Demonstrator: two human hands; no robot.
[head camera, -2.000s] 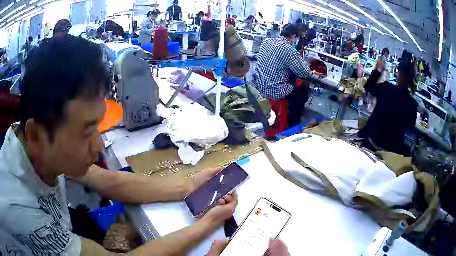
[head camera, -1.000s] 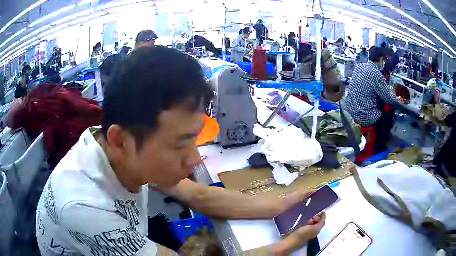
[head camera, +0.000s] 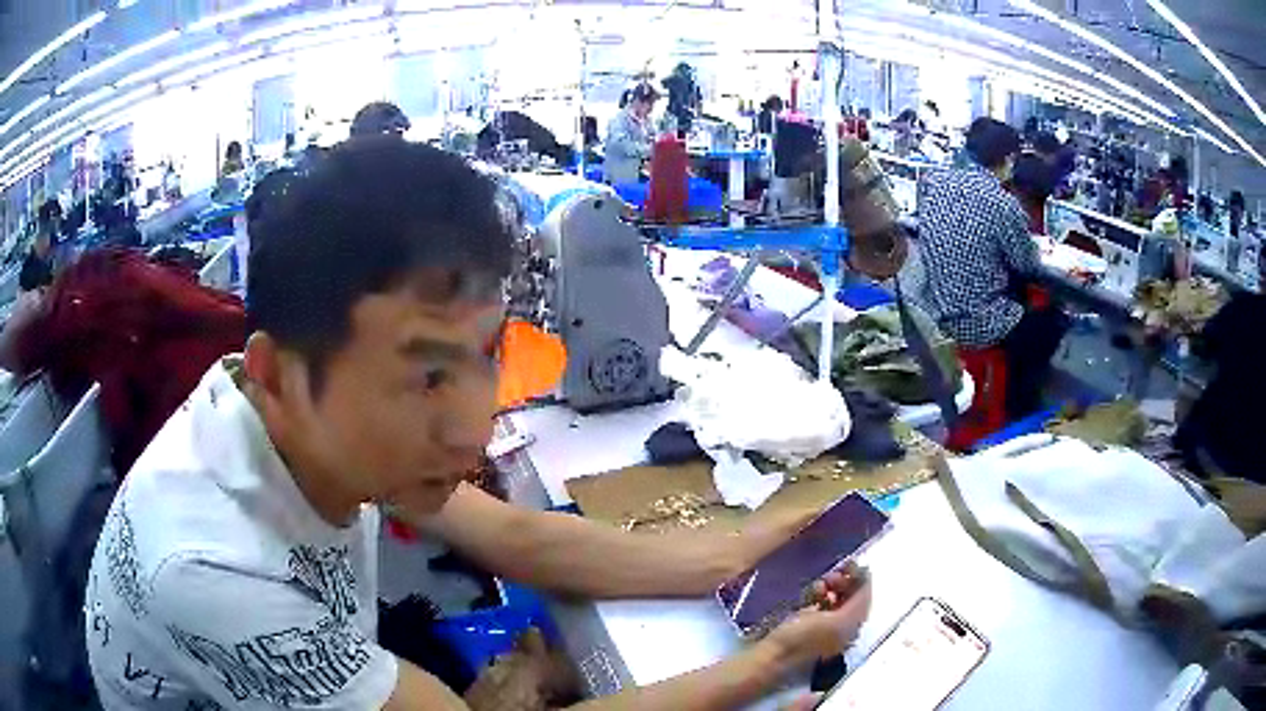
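My smartphone (head camera: 909, 660) has a bright white screen and is cut off by the bottom edge, over the white table. A sliver of my left hand (head camera: 801, 704) shows at its lower left side; the rest is outside the picture. My right hand is not in view. Another person's smartphone (head camera: 805, 561), with a dark purplish screen, is held in that person's two hands just beyond and left of mine. The phones are apart.
The seated person (head camera: 250, 556) fills the left side, arms reaching over the white table (head camera: 722, 625). A brown cardboard sheet (head camera: 625, 489) bears white cloth (head camera: 757, 403). White fabric with brown edging (head camera: 1111, 507) lies right. A grey machine (head camera: 605, 299) stands behind.
The view has swung left, then slightly back right. My right fingers, earlier at my phone's screen, have left the picture. The other person has raised their head from the phone.
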